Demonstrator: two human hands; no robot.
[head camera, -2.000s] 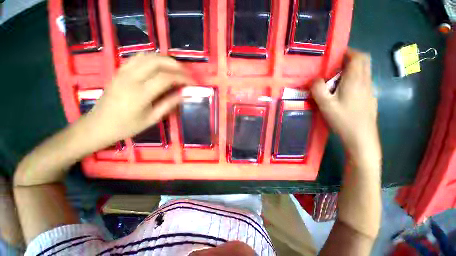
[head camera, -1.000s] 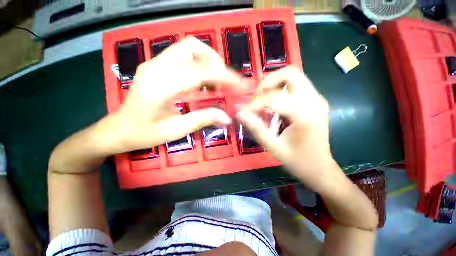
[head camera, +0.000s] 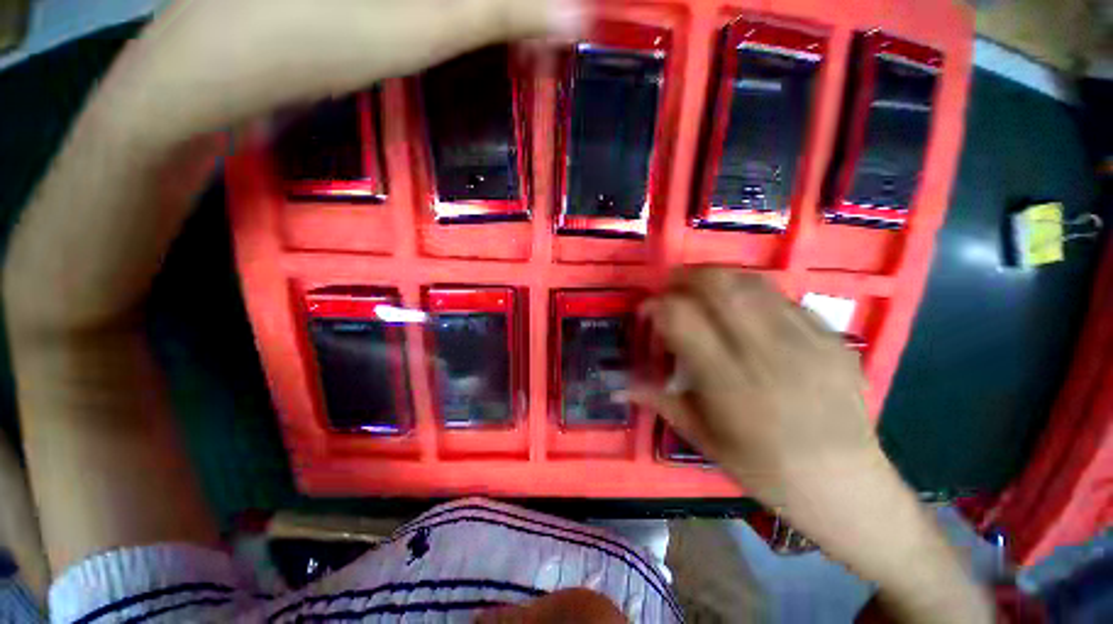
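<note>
A red-orange foam tray (head camera: 598, 473) lies on the dark green bench, with black, red-framed mobile phones in two rows of pockets. My left hand (head camera: 537, 18) is blurred at the top edge, above the far row; what its fingers do cannot be told. My right hand (head camera: 751, 378) is over the near row, beside and partly over a phone (head camera: 594, 366). Its fingers are bent and blurred, and whether they hold anything cannot be told. It hides much of the phones at the right of the near row. A small white piece (head camera: 832, 311) shows just beyond it.
A yellow pad (head camera: 1039, 234) with a wire clip lies on the bench, right of the tray. Another red-orange tray (head camera: 1074, 451) stands at the right edge. A pale rail (head camera: 1031, 70) runs along the bench's far side.
The hands were together over the tray's middle and are now apart: my left hand is at the top edge, my right over the near row. The view has shifted and the tray looks larger.
</note>
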